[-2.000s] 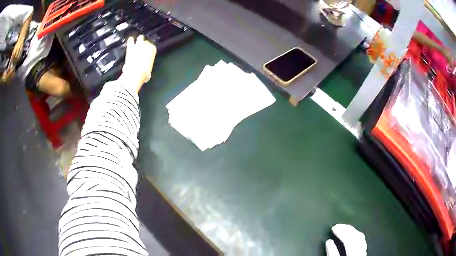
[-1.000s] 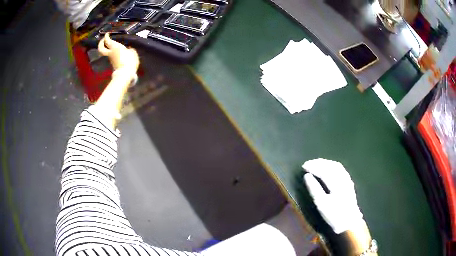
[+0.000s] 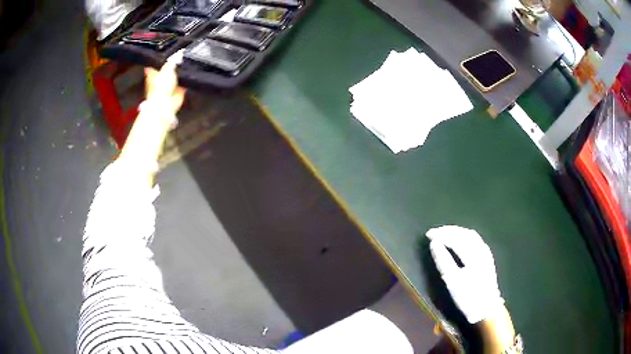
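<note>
The black blister tray (image 3: 197, 81) lies at the upper left, over the bench's near edge, with dark glossy phone-sized parts (image 3: 220, 55) in its pockets. One part near the left corner shows red. My left hand (image 3: 165, 77), bare, reaches out to the tray's near rim and pinches it; its far fingers are partly hidden. My right hand (image 3: 467, 269), in a white glove, rests on the green bench, loosely curled, with a dark gap between thumb and fingers. No object shows in it.
A loose stack of white sheets (image 3: 409, 100) lies on the green bench top (image 3: 360, 173). A smartphone (image 3: 488, 70) lies on the grey ledge. Orange-red rimmed trays (image 3: 600, 187) with clear wrap stand at the right. A red stool (image 3: 111, 104) stands below the black tray.
My left hand has gone from over the parts to the tray's near rim. The tray sits nearer the bench's front edge. My right hand has come further into view; the camera view has also shifted.
</note>
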